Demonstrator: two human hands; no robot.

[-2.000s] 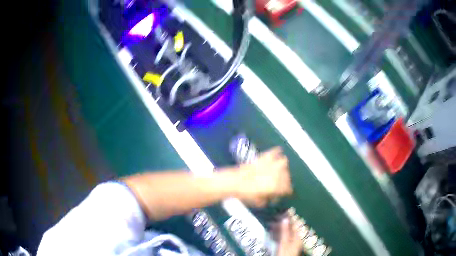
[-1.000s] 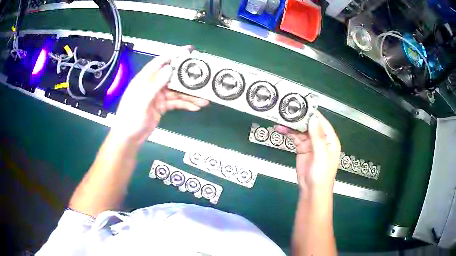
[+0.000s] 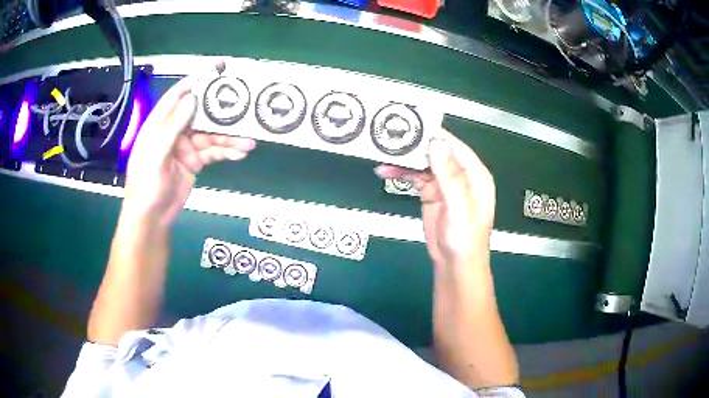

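A silver-grey carrier plate (image 3: 309, 109) with a row of round black-and-silver assemblies is held up in front of me, its faces towards me and its right end a little lower. My left hand (image 3: 167, 151) grips its left end, thumb on the near face and fingers below. My right hand (image 3: 459, 186) grips its right end the same way. Below it, another carrier (image 3: 309, 235) lies by the metal guide strip, and one more (image 3: 258, 265) lies nearer me on the green surface. A carrier (image 3: 401, 186) is mostly hidden behind my right hand. Another (image 3: 555, 208) lies further right on the belt.
A purple-glowing machine (image 3: 78, 124) with cables and yellow tags stands at the left. A green roller (image 3: 630, 210) and white cover (image 3: 675, 218) are at the right. A red bin (image 3: 410, 7) shows at the top edge, with equipment (image 3: 579, 23) at the upper right.
Two seconds ago my hands were low near the belt. Both hands then raised a carrier, which is now held more level. The camera view has shifted right over the last second.
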